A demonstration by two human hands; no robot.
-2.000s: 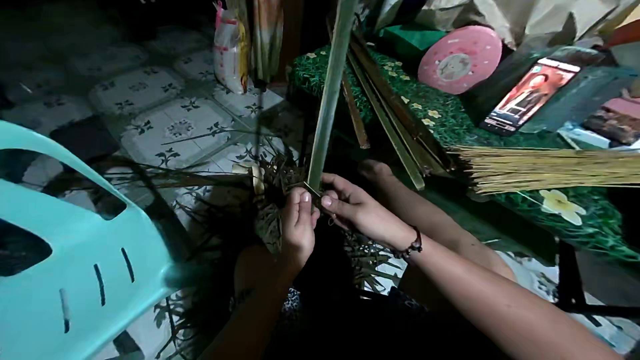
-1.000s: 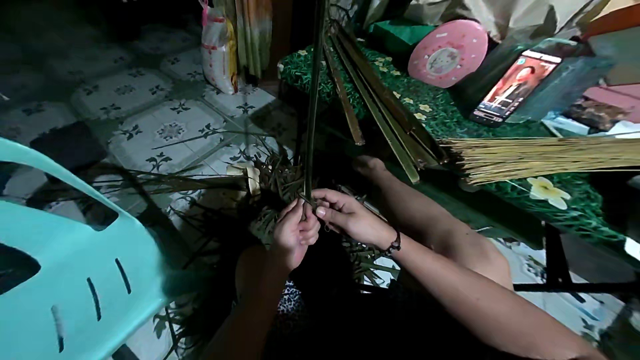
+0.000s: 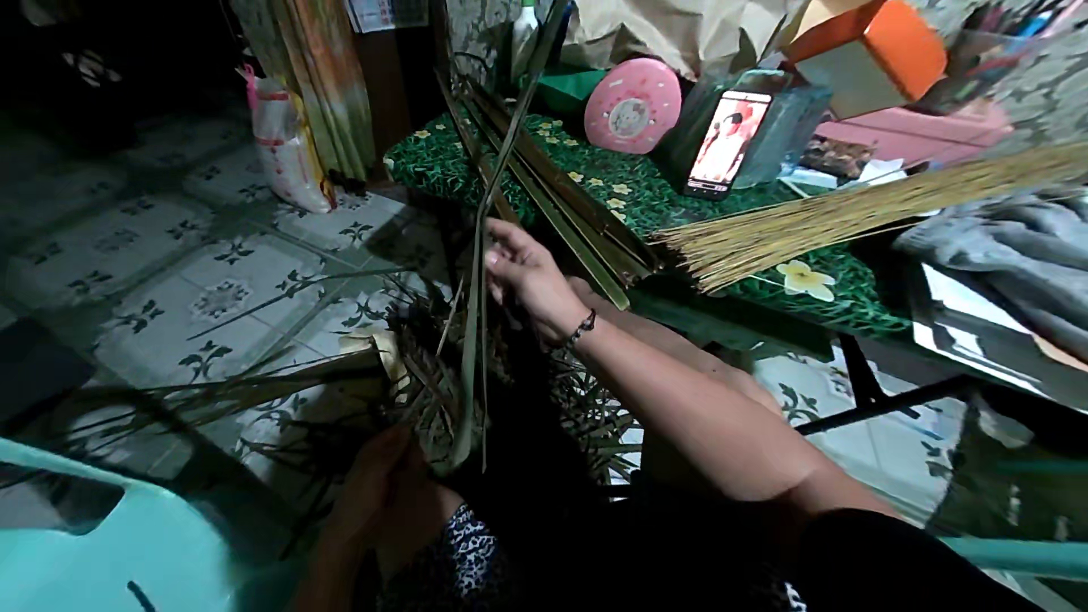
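Note:
A long, narrow palm leaf strip [image 3: 473, 340] runs from low over my lap up past the table edge. My right hand [image 3: 529, 270] is at the strip's middle, fingers bent beside it, and a thin piece hangs along it there. A dark bracelet is on the right wrist. My left hand [image 3: 393, 476] is low in shadow near the strip's lower end; its fingers are dim, and whether it holds anything is unclear. Several long green-brown leaf strips [image 3: 569, 204] lie on the table, beside a bundle of thin yellowish sticks [image 3: 816, 217].
The table has a green grass-print cover [image 3: 858, 293], a pink round object [image 3: 633, 106], a lit phone [image 3: 731, 144] and an orange box [image 3: 892, 55]. Leaf scraps [image 3: 425, 374] pile on the tiled floor. A turquoise plastic chair [image 3: 110, 544] stands at lower left, a plastic bag [image 3: 289, 153] farther back.
My hands, together on the strip before, are now apart: the right is farther up along it, the left lower down. The view has shifted toward the table.

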